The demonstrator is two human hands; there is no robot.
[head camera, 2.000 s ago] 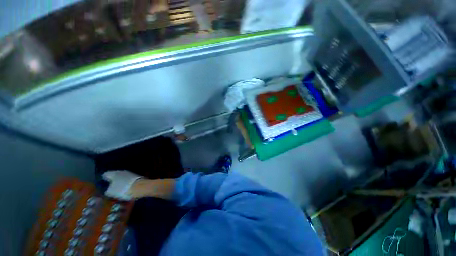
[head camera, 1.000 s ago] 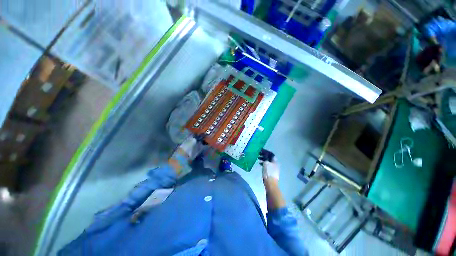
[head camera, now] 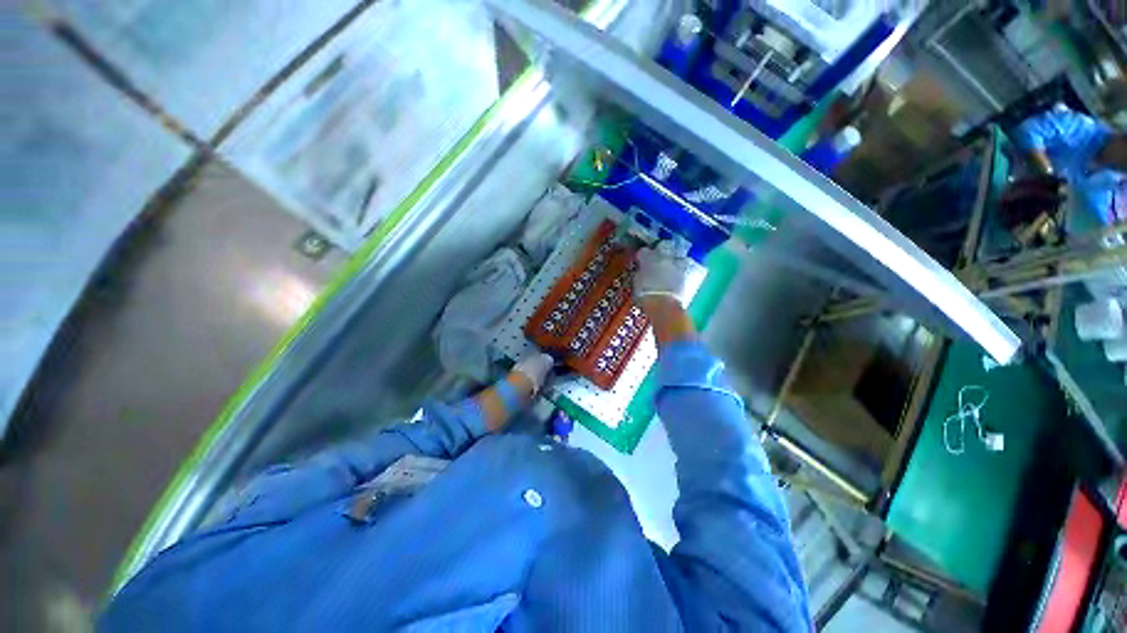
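The orange-brown tray (head camera: 578, 324) lies on the whitish perforated plate (head camera: 519, 324), with three rows of small silver-and-black transistors. My left hand (head camera: 534, 369), in a white glove with dark fingers, is at the tray's near left corner, its fingertips closed on the edge. My right hand (head camera: 664, 275), in a white glove, is at the tray's far right part; its fingers are blurred, and I cannot tell whether they grip. No green cover plate can be made out on the tray.
The raised silver frame (head camera: 791, 179) crosses edge-on above the station. Blue fittings (head camera: 692, 204) stand behind the plate. White crumpled material (head camera: 480, 309) lies at its left. A metal-edged, green-trimmed surface (head camera: 371, 266) runs along the left. A green bench (head camera: 964, 470) holds a white cable (head camera: 966, 420). A person (head camera: 1065, 142) is at far right.
The tray has come from the far left onto the perforated plate. My right hand has moved from the station's near edge to the tray's far right. The green strips seen earlier no longer show.
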